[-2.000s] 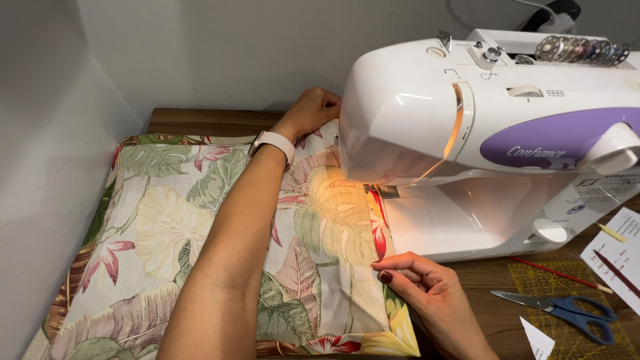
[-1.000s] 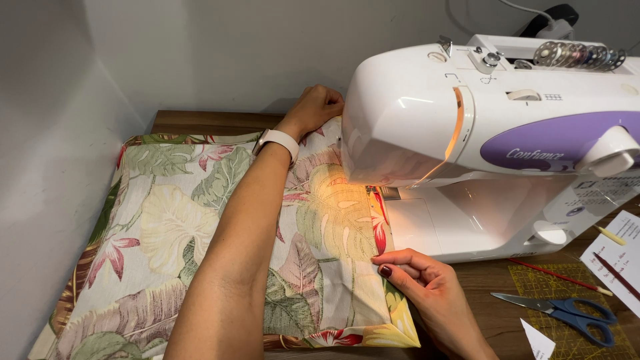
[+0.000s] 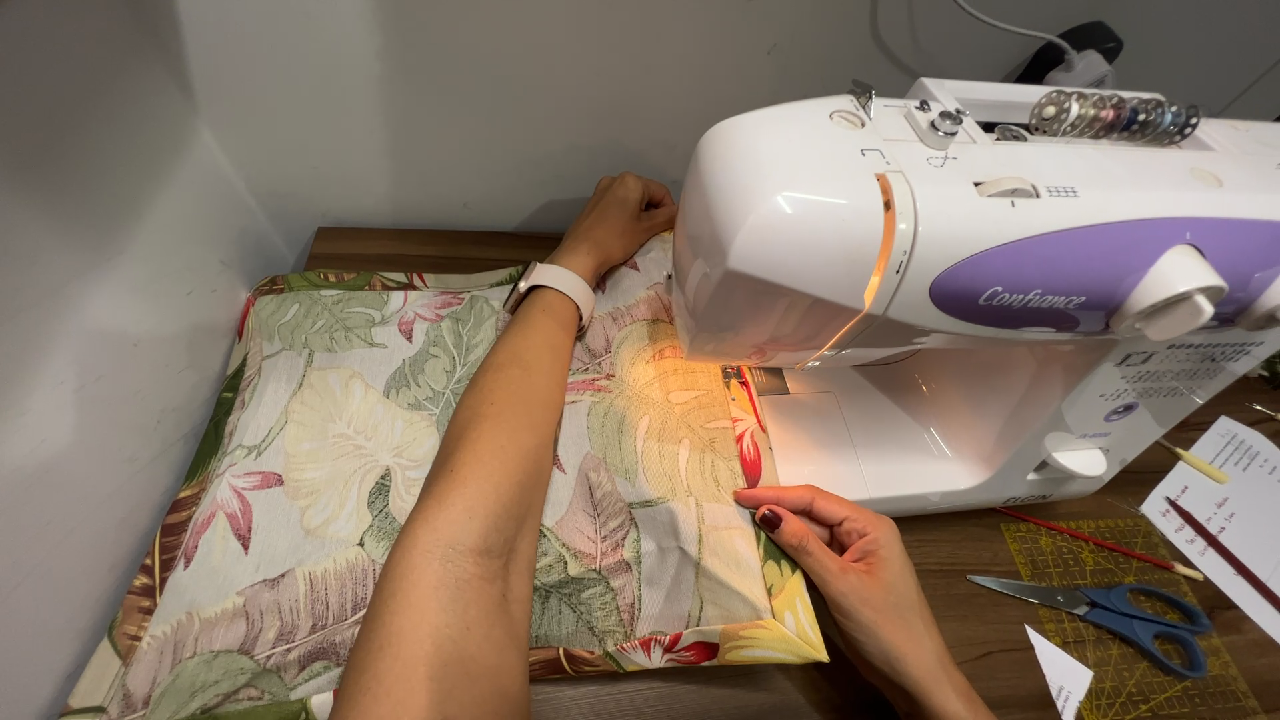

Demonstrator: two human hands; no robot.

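A floral printed fabric panel with folded borders and a mitered corner lies under the presser foot of a white and purple sewing machine. My left hand, with a light band on its wrist, is behind the machine's head at the fabric's far edge; its fingertips are partly hidden. My right hand pinches the right border between thumb and index finger, in front of the presser foot. The machine's lamp lights the fabric near the needle area.
Blue-handled scissors lie on a yellow-lined quilting ruler right of my right hand. Near them are a red stick, a paper scrap and a written sheet with a dark red pen on it. Bobbins stand atop the machine. A wall is behind.
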